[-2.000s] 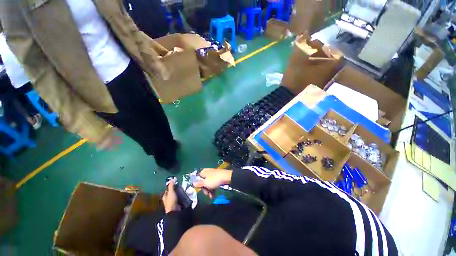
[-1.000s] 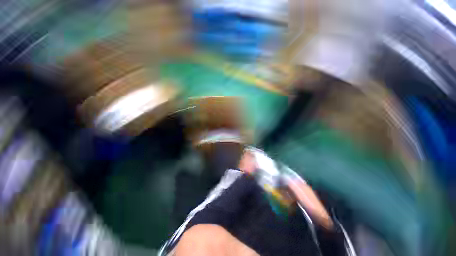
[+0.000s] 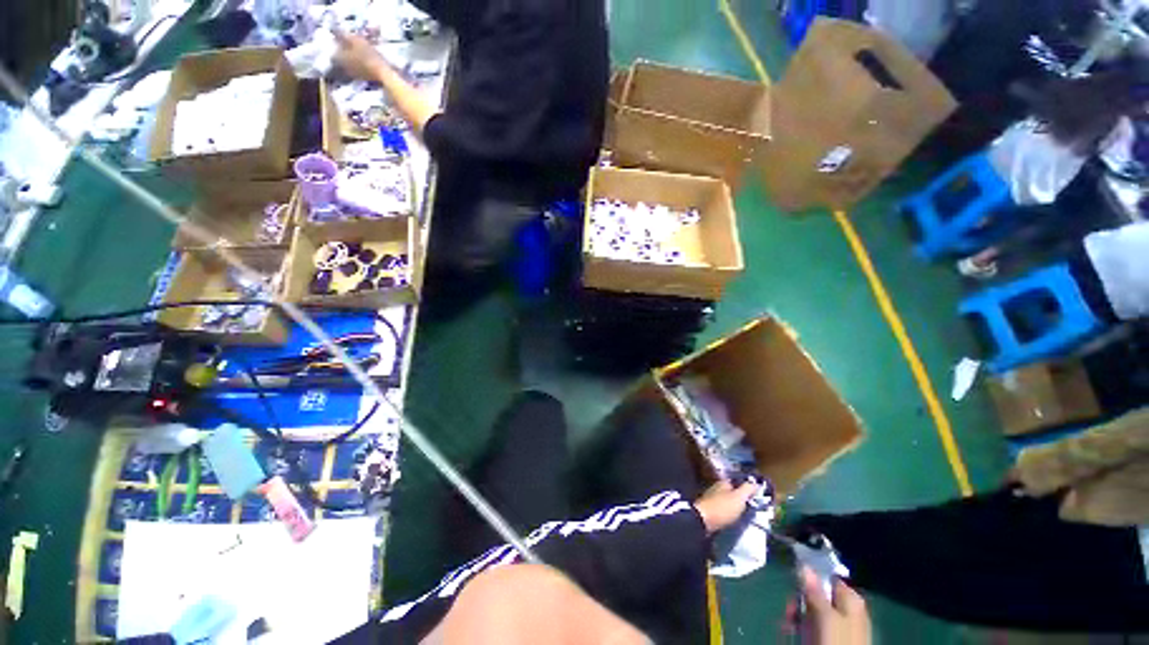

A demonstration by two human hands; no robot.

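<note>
My left hand [image 3: 723, 505] is at the near edge of the open carton [image 3: 798, 401]. It is closed on a small dark object [image 3: 743, 484], which looks like a handheld fan but is partly hidden by the fingers. A crumpled white piece [image 3: 743, 544] hangs just below it. My right hand [image 3: 834, 617] is lower right, near the picture's bottom edge, closed around a small silver-grey tool [image 3: 822, 559], likely an air blow gun. The tool points towards the left hand's object, with a gap between. The carton holds silvery or clear pieces [image 3: 712, 422].
A neighbouring carton [image 3: 662, 275] holds white-and-dark parts. The bench at left bears a white sheet [image 3: 246, 573], a parts tray [image 3: 353, 296] and a purple cup [image 3: 316, 179]. A pale hose [image 3: 378, 393] crosses the view. A person in black [image 3: 517, 126] is ahead; dark trouser legs [image 3: 958, 567] are at right.
The view has swung round from the parts trays and the standing person to the carton and bench, through a heavy blur. Both hands now appear lower right and remain closed on things.
</note>
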